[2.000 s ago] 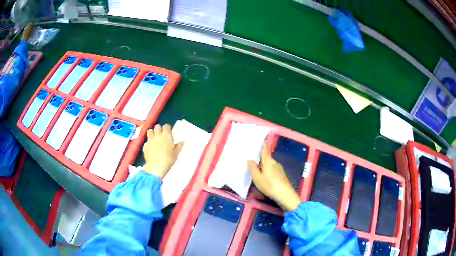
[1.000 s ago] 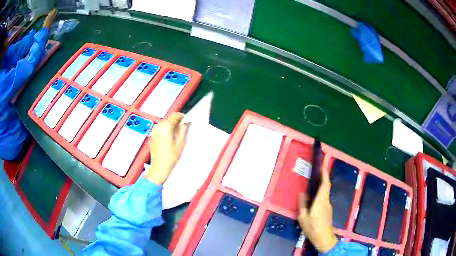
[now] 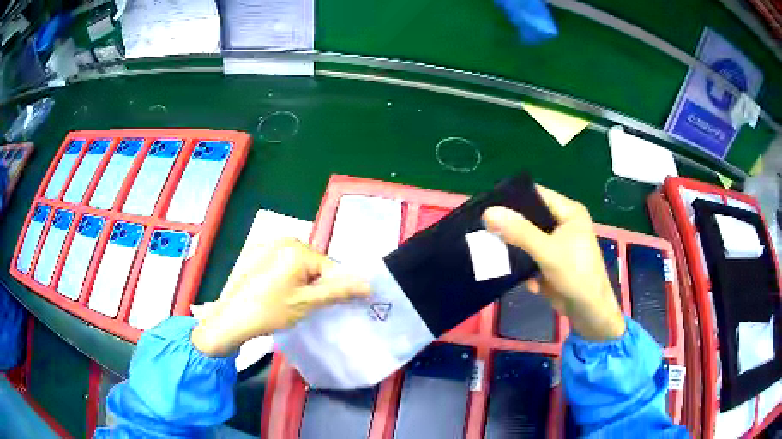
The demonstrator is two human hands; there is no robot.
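My right hand (image 3: 566,257) holds a dark smartphone (image 3: 454,266) by its upper end, tilted above the red tray, with a small white square sticker (image 3: 489,255) on its black face. My left hand (image 3: 283,291) holds a white sleeve (image 3: 360,343) with a small triangular mark. The phone's lower left end meets the sleeve's opening; how far it is inside is hidden. The red foam tray (image 3: 296,377) below holds dark phones, and its upper left cell holds a white-covered item (image 3: 367,225).
Loose white sleeves (image 3: 266,236) lie between the trays. A red tray (image 3: 225,184) of light phones is at left. Stacked red trays (image 3: 677,231) with a black insert (image 3: 729,300) on top are at right. A metal rail (image 3: 386,81) and a yellow paper note (image 3: 557,123) are behind.
My right hand has lifted the dark phone out of the tray and tilted it leftward. My left hand has brought a sleeve from the pile to the phone's end. The view has shifted.
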